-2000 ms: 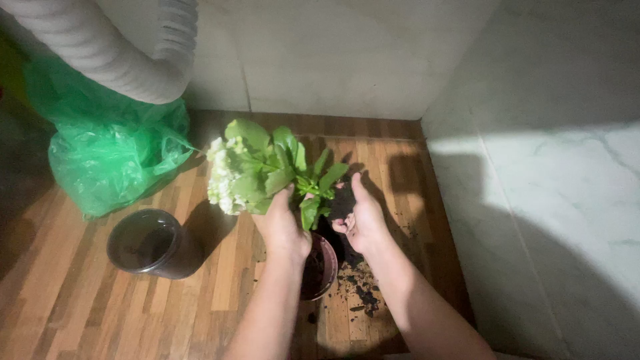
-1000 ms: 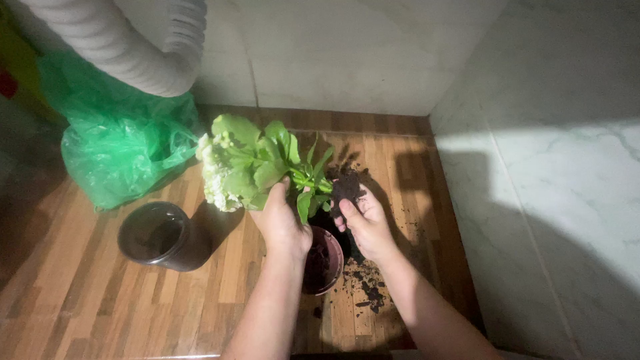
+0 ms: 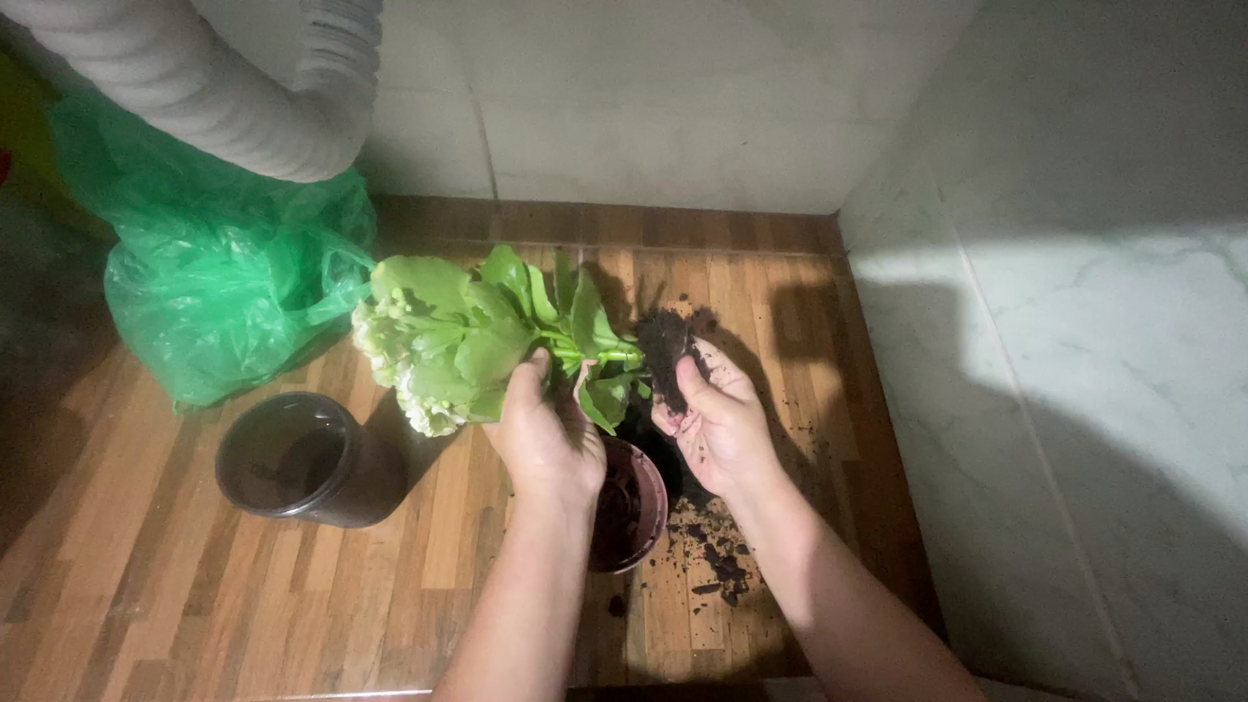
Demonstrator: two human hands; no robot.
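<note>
A leafy plant with white flower clusters (image 3: 468,331) lies tilted sideways in my left hand (image 3: 551,434), its flowers to the left and its roots to the right. My right hand (image 3: 717,414) grips the dark soil of the root ball (image 3: 668,356), thumb in front. Below the plant, between my forearms, stands a reddish-brown plastic pot (image 3: 651,507), partly hidden by my left wrist; how much it holds is hard to tell. Dark soil (image 3: 721,570) is scattered on the wooden surface beside it.
A dark translucent pot (image 3: 375,478) stands on the wooden surface (image 3: 322,595) at left. Behind it are a crumpled green plastic bag (image 3: 224,302) and a white corrugated hose (image 3: 253,107) overhead. Marble-patterned walls (image 3: 663,107) bound the back and right.
My right hand, beside the root end with its fingers apart two seconds ago, has closed on the root ball. My left hand still holds the plant.
</note>
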